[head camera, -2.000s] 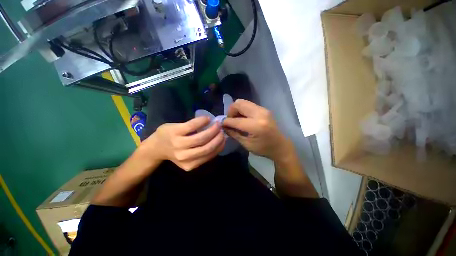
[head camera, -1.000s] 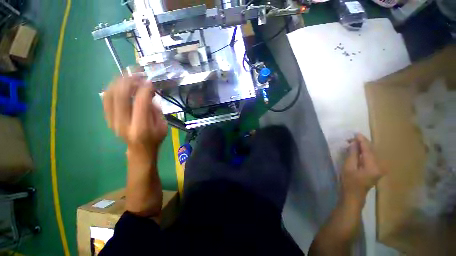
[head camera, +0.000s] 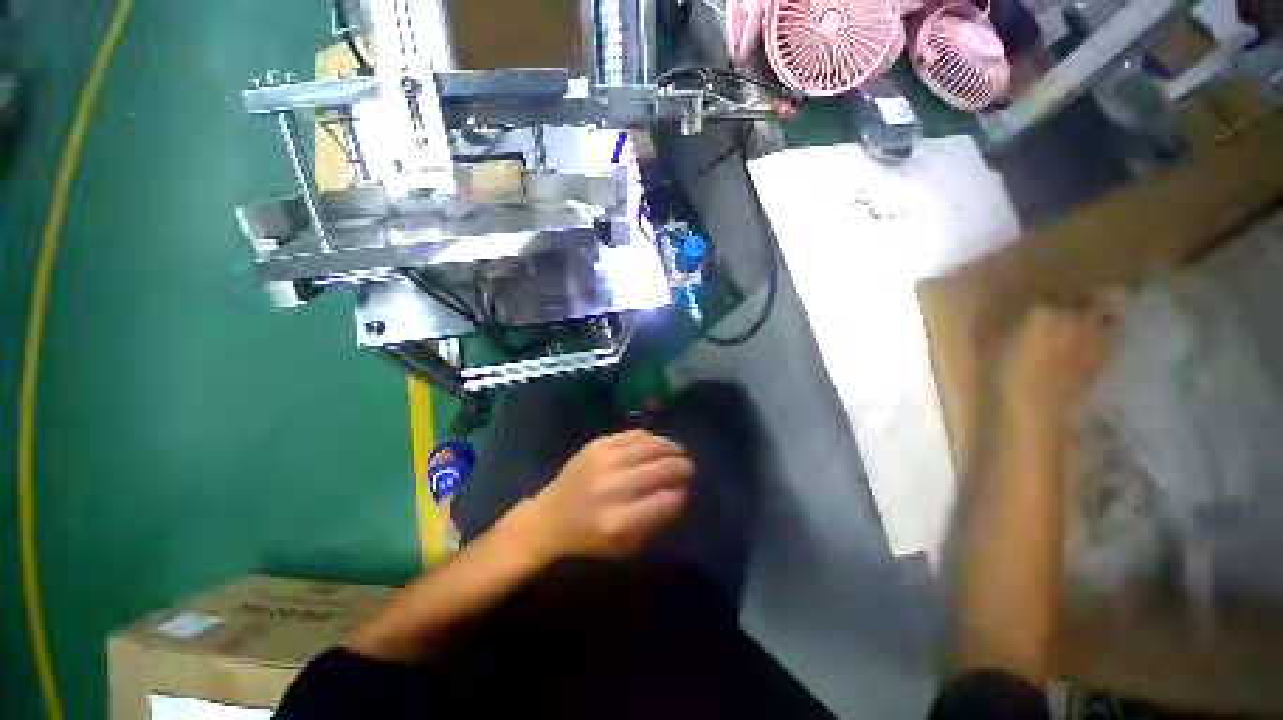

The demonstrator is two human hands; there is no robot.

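My left hand (head camera: 619, 492) is over my lap with its fingers curled; a tiny bit of something may show at the fingertips, too small to tell. My right hand (head camera: 1058, 369) is blurred and reaches into the open brown carton (head camera: 971, 338) on the right, at the heap of cloudy white plastic blades (head camera: 1175, 436). Its fingertips are too blurred to tell whether they hold a blade. Tiny dark parts (head camera: 878, 208) lie scattered on the white sheet (head camera: 844, 310), left of the carton.
The metal press (head camera: 436, 239) stands ahead to the left, with a blue knob (head camera: 690, 253) and a looping black hose at its side. Pink fan grilles (head camera: 833, 35) are beyond the sheet, near a small dark container (head camera: 888, 127). A closed printed carton (head camera: 253, 633) sits on the floor at lower left.
My left hand has moved from near the press back over my lap. My right hand has gone from the white sheet into the blade carton. The blade held earlier is no longer seen in my hands.
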